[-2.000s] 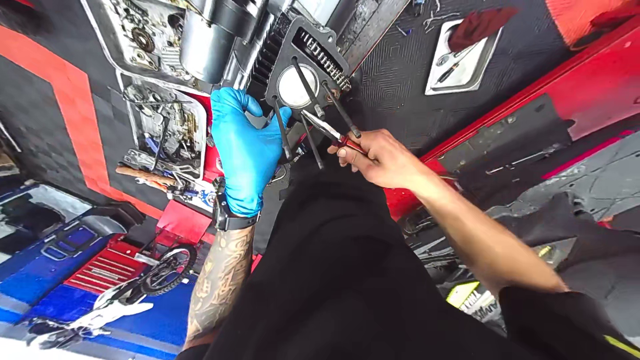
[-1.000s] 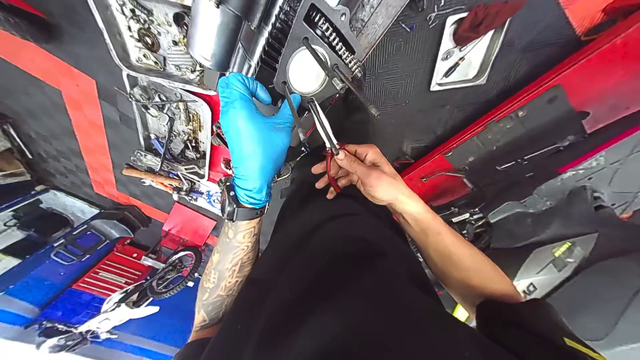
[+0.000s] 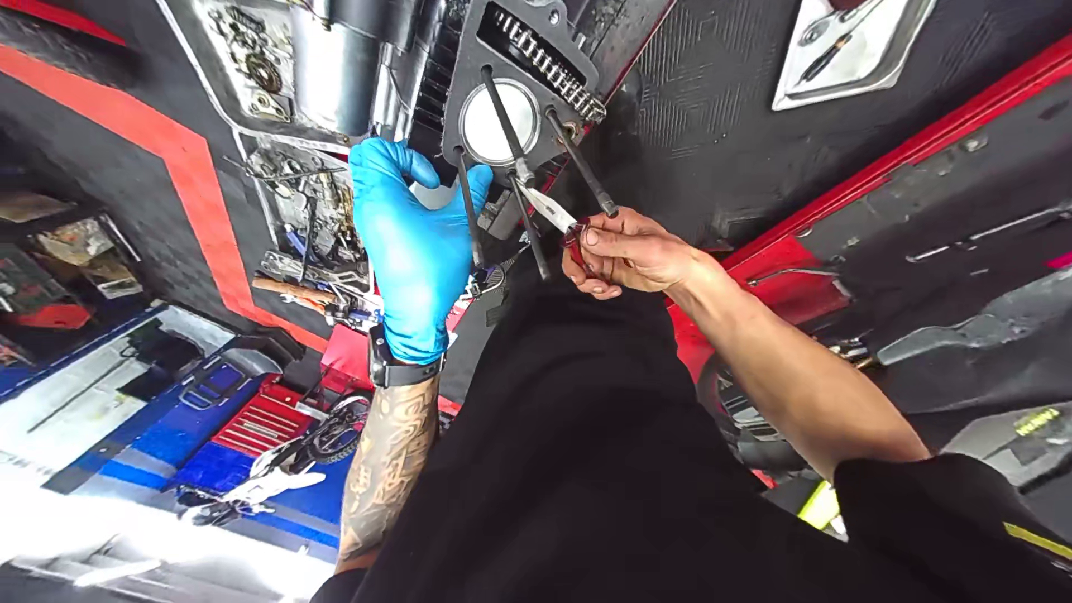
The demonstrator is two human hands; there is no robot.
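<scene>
An engine cylinder block (image 3: pixel 469 105) with a pale round piston crown (image 3: pixel 501 121) is at top centre, a timing chain (image 3: pixel 544 54) in the slot beside it. Several long dark studs (image 3: pixel 582 163) stand out around the bore. My left hand (image 3: pixel 419 243), in a blue glove, is at the block's lower left edge, thumb up beside a stud; what its fingers touch is partly hidden. My bare right hand (image 3: pixel 628 251) is closed on red-handled pliers (image 3: pixel 553 209), whose jaws point up left to the block's lower edge, between studs.
Metal trays of engine parts (image 3: pixel 251 63) lie at upper left. A white tray (image 3: pixel 909 38) with a tool is at upper right. A red-edged bench (image 3: pixel 913 146) runs along the right. A red tool chest (image 3: pixel 255 423) and a dirt bike (image 3: pixel 335 431) are at lower left.
The pliers have tilted from steeply upright to pointing up and left, and my right hand is higher beside the studs. My left hand stays at the block's edge.
</scene>
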